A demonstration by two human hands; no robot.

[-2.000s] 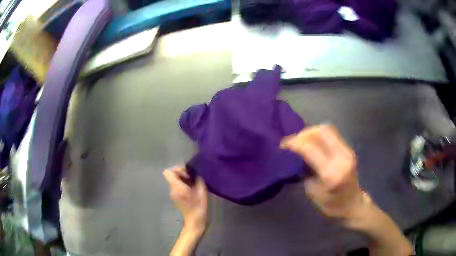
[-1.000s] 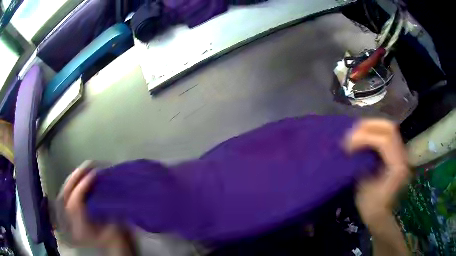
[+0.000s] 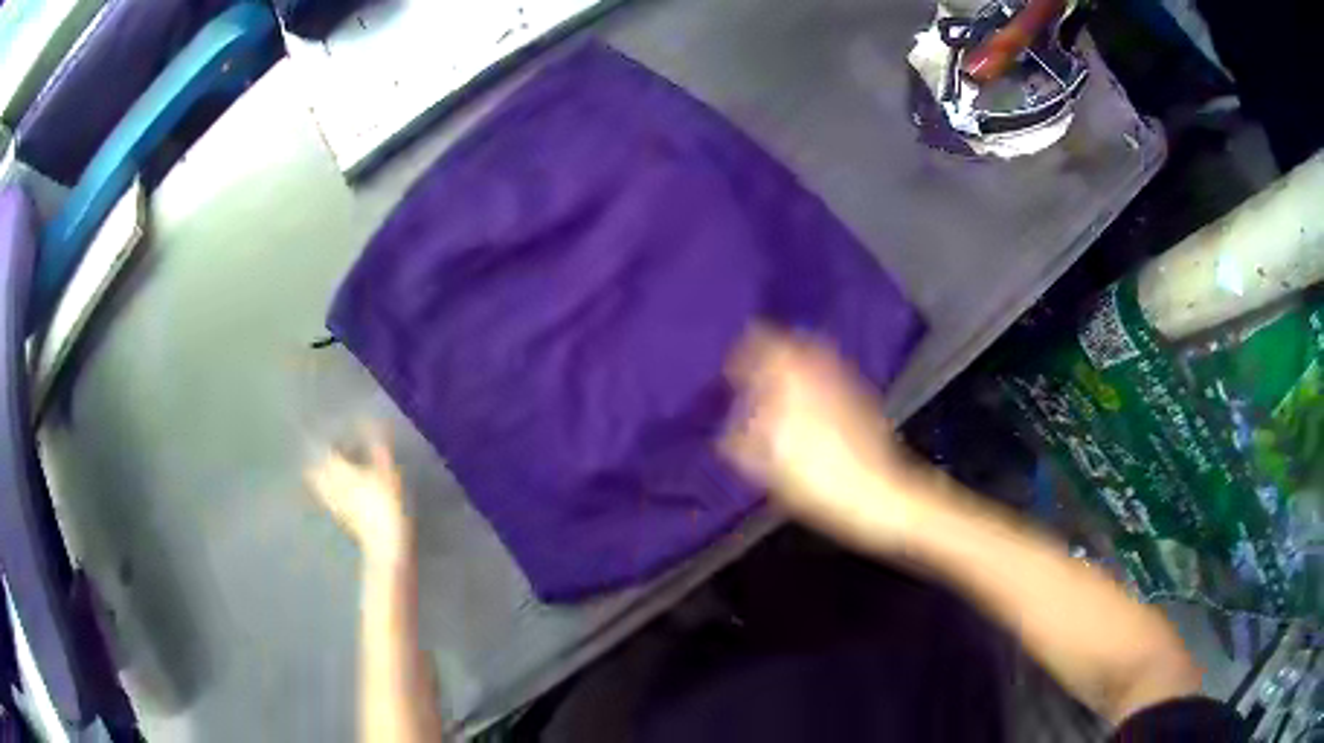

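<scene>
A purple garment panel [image 3: 624, 290] lies spread on the grey cloth-covered table, roughly square, with soft wrinkles across its middle. My right hand [image 3: 799, 421] is blurred, over the lower right part of the panel; its finger state is unclear. My left hand [image 3: 359, 486] is blurred, off the panel's left edge above the grey cover, fingers apart and holding nothing. The steam iron [image 3: 1009, 80], with a red-brown handle, is parked at the table's upper right.
A pale raised board [image 3: 421, 66] lies along the far edge. Purple [image 3: 26, 436] and teal [image 3: 153, 109] padded arms stand at left. Green plastic sacking [image 3: 1162, 436] and a pale roll [image 3: 1234, 261] are at right, beyond the table edge.
The purple panel was held stretched between both hands and now lies flat on the table. Both hands have let its ends go or moved off them. The view has shifted right.
</scene>
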